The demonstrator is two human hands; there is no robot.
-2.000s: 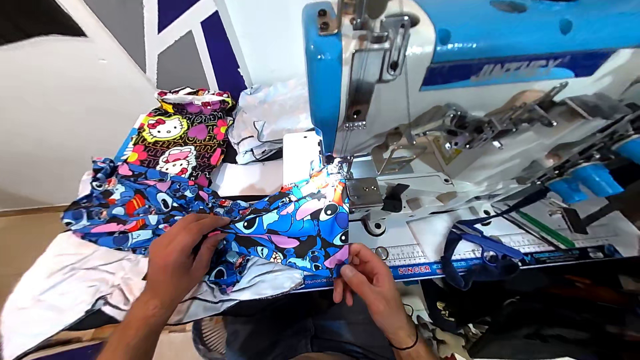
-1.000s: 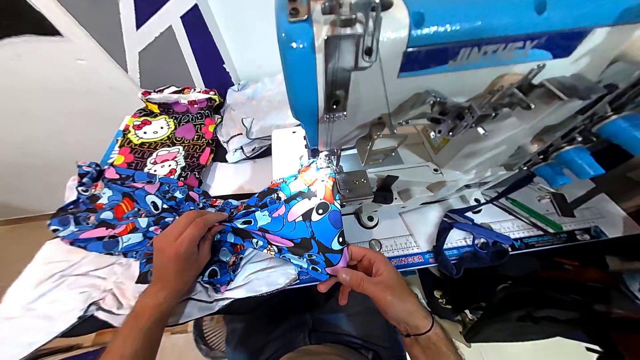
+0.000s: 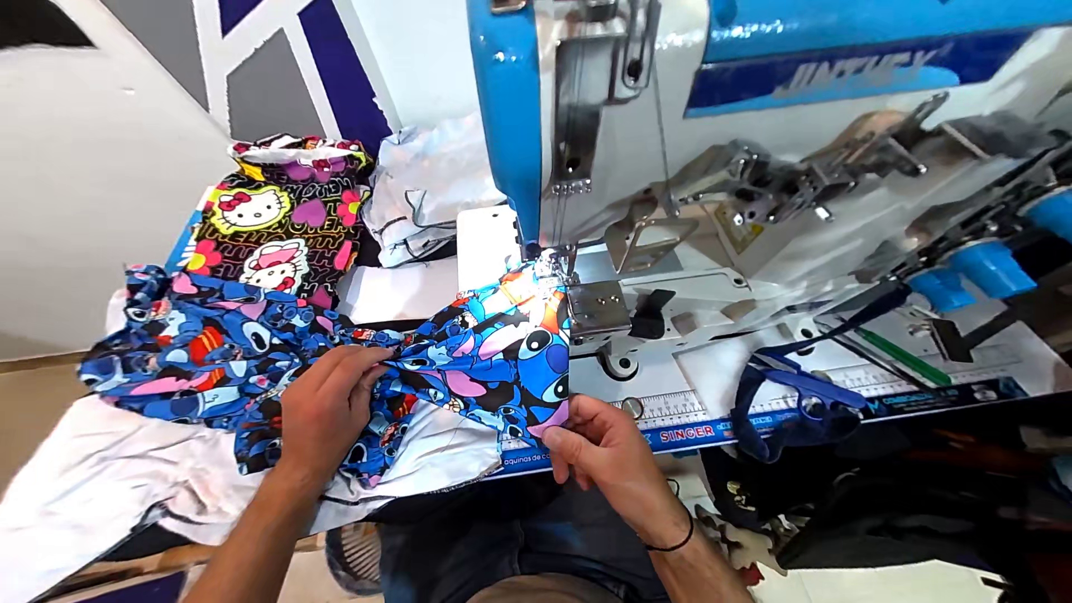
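Observation:
Blue cartoon-print fabric [image 3: 477, 360] stretches across the machine bed, its upper right edge at the presser foot [image 3: 553, 266] of a blue and white industrial sewing machine [image 3: 507, 126]. My left hand [image 3: 331, 410] grips a gathered fold of this fabric left of the foot. Between thumb and fingers, my right hand [image 3: 599, 448] pinches the fabric's lower right corner near the front edge of the bed. More of the same fabric lies bunched to the left, over white cloth [image 3: 75, 477]. The needle tips are hard to make out.
Black fabric with a cartoon cat print [image 3: 285, 226] and pale folded cloth [image 3: 435, 184] lie behind the work. Right of my right hand are a printed ruler strip [image 3: 670, 410], dark blue straps [image 3: 758, 402] and a green-handled tool [image 3: 904, 356]. Blue knobs [image 3: 992, 266] jut out at the right.

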